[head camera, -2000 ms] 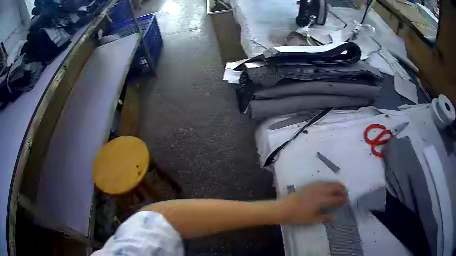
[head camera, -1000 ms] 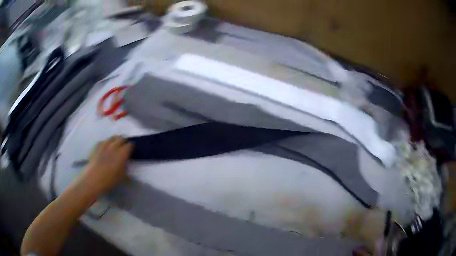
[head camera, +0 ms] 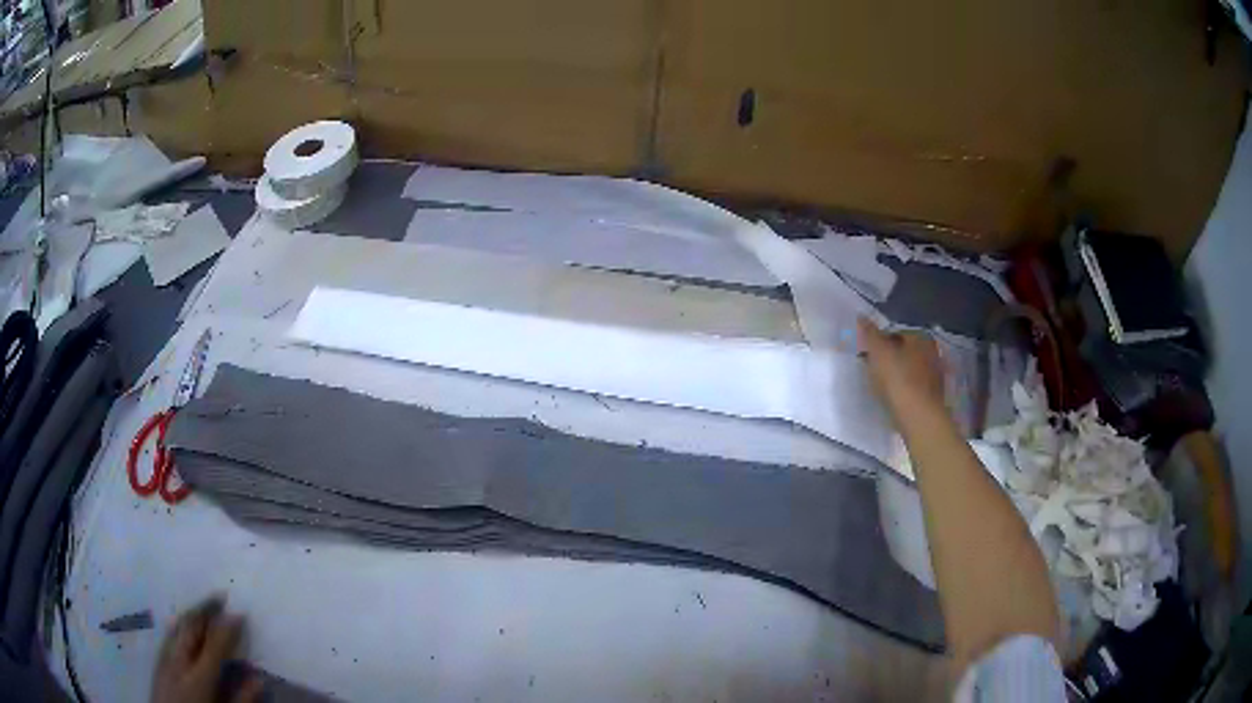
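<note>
A stack of long grey cloth pieces (head camera: 481,474) lies mid-table, its curved end at the right. Behind it lie bright white interlining strips (head camera: 549,350). My right hand (head camera: 909,371) is at the right end of the white strips, fingers closed on a white piece that bends up toward the back. My left hand (head camera: 203,662) is blurred at the near left, by a dark grey cloth edge (head camera: 282,689) that the picture's edge cuts off. Whether it grips the cloth cannot be told. Red-handled scissors (head camera: 154,456) lie at the grey stack's left end.
White tape reels (head camera: 305,172) stand back left. A heap of cream offcuts (head camera: 1098,501) and dark items (head camera: 1133,309) are at the right. Folded dark pieces (head camera: 48,453) are at the left edge. A small grey scrap (head camera: 128,622) lies near left. A brown panel (head camera: 549,96) closes the back.
The view has turned to face the table. The dark piece that lay slanted by my left hand now does not show across the grey stack. My right hand has come to the white strips.
</note>
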